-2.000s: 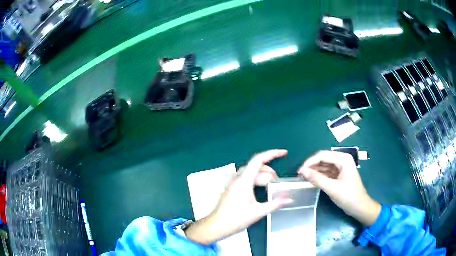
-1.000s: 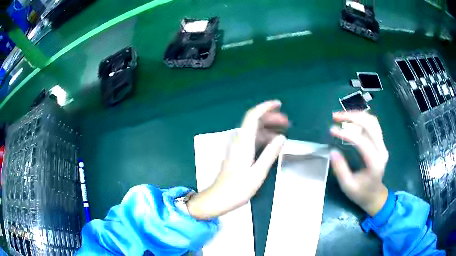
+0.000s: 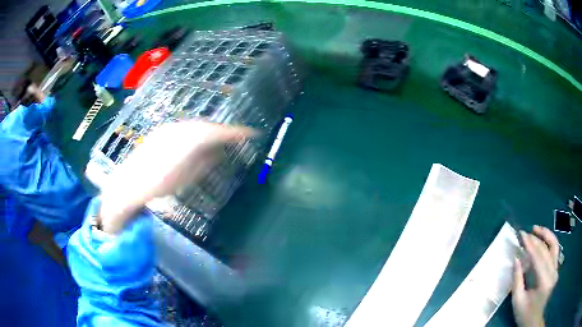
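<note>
Two long pale backing sheets lie on the green bench, a left one (image 3: 424, 246) and a right one (image 3: 478, 281). My left hand (image 3: 172, 166) is blurred and reaches over the stacked clear blister trays (image 3: 223, 70); whether it holds anything is unclear. My right hand (image 3: 537, 271) is at the upper end of the right sheet, fingers bent; a dark blurred shape is by the fingertips, and I cannot tell if they grip it. Small LCD screens (image 3: 563, 221) lie beyond it at the right edge.
A white and blue marker pen (image 3: 277, 148) lies right of the tray stack. Two dark housings (image 3: 384, 64) (image 3: 470, 84) sit at the back. Another worker's blue sleeve (image 3: 32, 147) is at the left, near red (image 3: 147, 68) and blue (image 3: 115, 71) containers.
The view has swung left, so the trays and pen now show nearer the middle. My left hand has left the sheets for the tray stack. My right hand remains near the right sheet's end.
</note>
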